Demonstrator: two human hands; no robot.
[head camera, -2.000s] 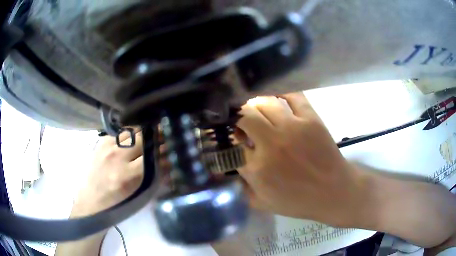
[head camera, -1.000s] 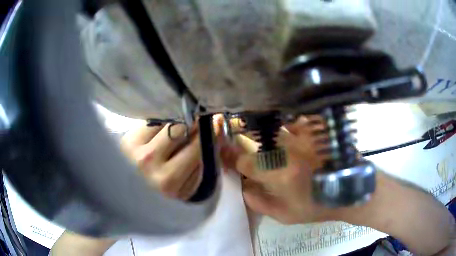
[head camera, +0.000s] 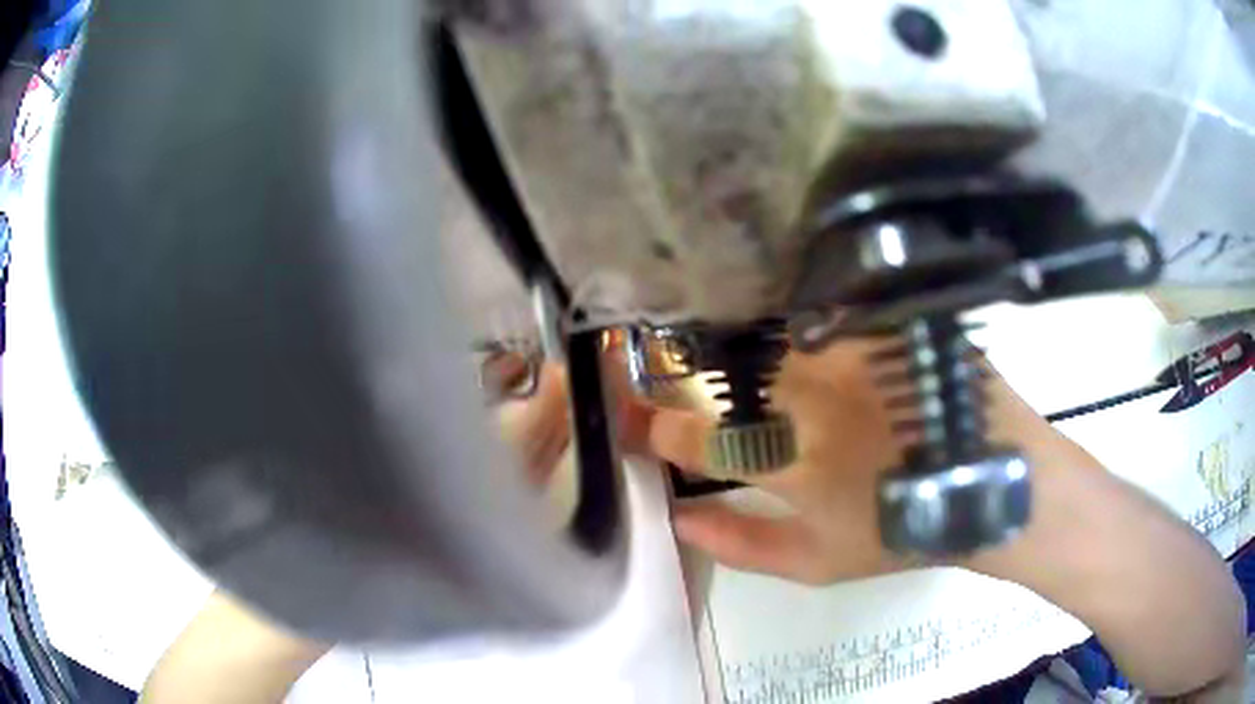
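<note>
The grey-white sewing machine head (head camera: 688, 151) fills the top of the view, very close. A shiny tension knob (head camera: 955, 503) on a coil spring and a smaller knurled knob (head camera: 752, 446) hang below it. My right hand (head camera: 826, 481) lies behind the knobs, beside the needle area, fingers pointing left; its fingertips are partly hidden. My left hand (head camera: 544, 420) is mostly hidden behind the large blurred grey guard (head camera: 344, 344); only some fingers and the forearm show. White fabric (head camera: 626, 591) runs from the needle area toward me, between the hands.
The white table bears a printed ruler (head camera: 853, 666) along its near edge. Red and black snips (head camera: 1211, 371) lie at the right. A dark edge line runs left from them. Cloth shows at the lower right corner, and dark cables at the lower left.
The view has shifted, so the machine head and knobs sit further right and the guard covers more of my left hand. My right thumb now stands apart below the smaller knob.
</note>
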